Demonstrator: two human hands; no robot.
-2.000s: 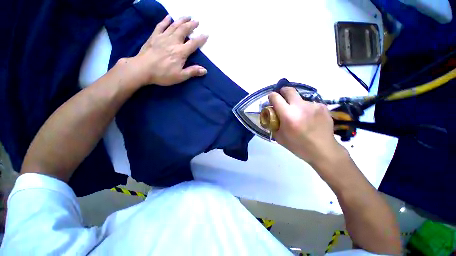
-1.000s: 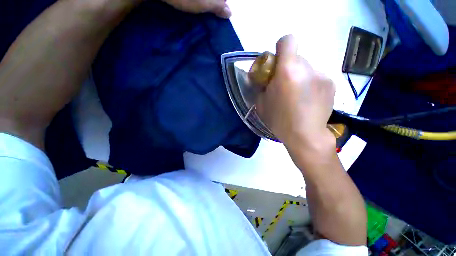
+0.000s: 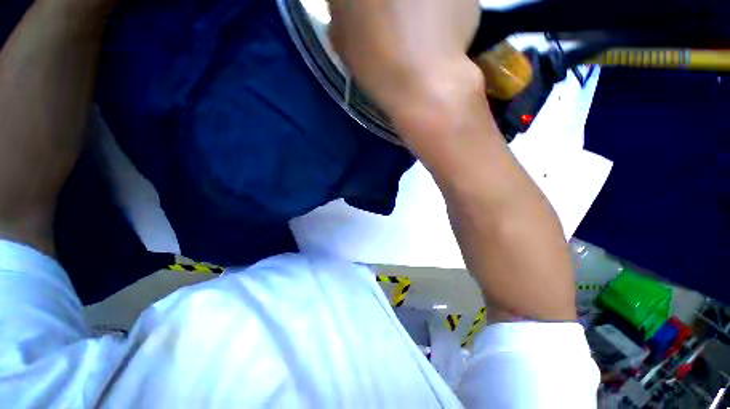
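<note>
The navy garment (image 3: 256, 136) lies gathered on the white ironing table (image 3: 384, 236) in front of me. The steam iron (image 3: 316, 68) is on the cloth at the top of the view, its front cut off by the edge. The rear end of its wooden handle (image 3: 506, 72) shows behind my wrist. My right hand (image 3: 408, 40) is on the iron, seen from the wrist side; its fingers are cut off or hidden. My left hand is out of the picture beyond the top edge; only my left forearm shows.
A yellow hose (image 3: 664, 58) and black cable run right from the iron. Navy cloth (image 3: 656, 176) hangs at the right, with more at the left. A green container (image 3: 636, 302) and mixed items are on the floor at the lower right. Yellow-black tape (image 3: 396, 287) marks the floor.
The view has shifted, so the iron and my right hand now sit higher in it. My left hand and the iron rest have gone out of the picture. The iron still lies over the cloth.
</note>
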